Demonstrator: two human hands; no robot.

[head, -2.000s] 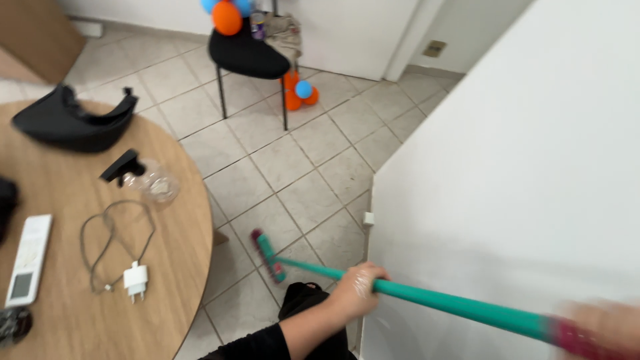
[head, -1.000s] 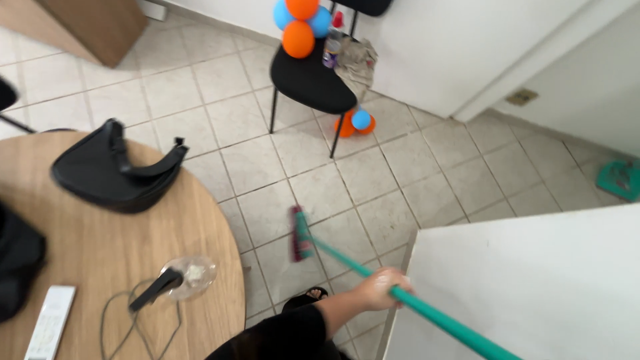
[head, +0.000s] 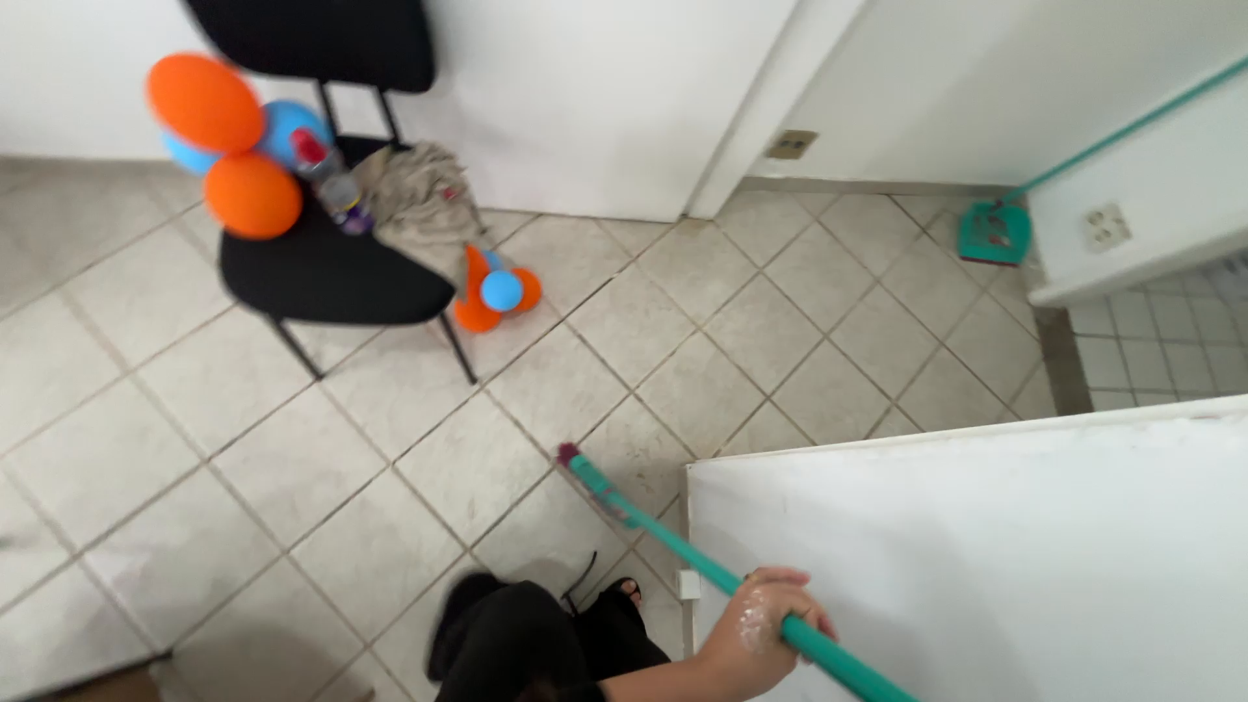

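My left hand (head: 770, 629) is closed around the green handle of a broom (head: 682, 551), with a whitish patch on the back of the hand. The handle slants from the lower right up to the broom head (head: 600, 487), which has dark red bristles and is over the floor tiles near the white wall's corner. My right hand is out of view, and so is the upper end of the handle. A green dustpan (head: 994, 234) with a long handle stands at the far right by the wall.
A black chair (head: 331, 273) holds orange and blue balloons (head: 252, 195), a bottle (head: 336, 185) and a crumpled cloth (head: 419, 200). More balloons (head: 500, 291) lie beside its leg. A white partition (head: 965, 546) borders the lower right; a doorway (head: 1063, 361) opens at right.
The view has swung right; the round table has mostly left it, and the dustpan shows fully. My right hand, on the broom handle two seconds ago, is out of view. The left still grips it.
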